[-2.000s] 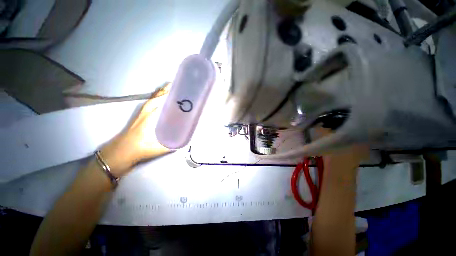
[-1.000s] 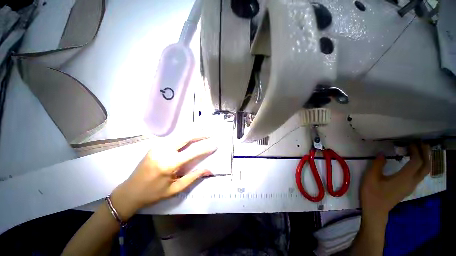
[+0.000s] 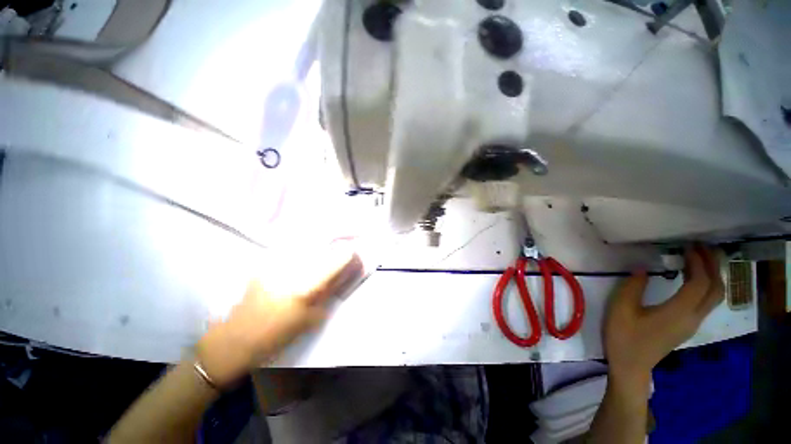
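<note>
My left hand (image 3: 282, 316) is blurred at the front of the machine bed, left of the needle area. Its fingertips are at the end of a white band piece (image 3: 357, 284); glare hides whether they pinch it or rest on it. The presser foot and needle area (image 3: 378, 198) is partly lost in glare. Taupe band pieces (image 3: 143, 97) trail across the table at left. My right hand (image 3: 655, 316) is at the bed's far right edge, thumb and fingers apart, fingertips beside a small pale part (image 3: 672, 260). It holds nothing visible.
Red-handled snips (image 3: 539, 299) lie on the bed between my hands. The off-white machine head (image 3: 555, 113) fills the upper right. The glared lamp paddle (image 3: 276, 156) hangs above my left hand. Folded pale bands (image 3: 572, 403) and blue cloth (image 3: 702, 395) are below the table's right side.
My right hand moved from beneath the machine head to the bed's right end, then stayed there. My left hand shifted at the white piece, whose end now looks tilted. The taupe pieces moved; the view shifted.
</note>
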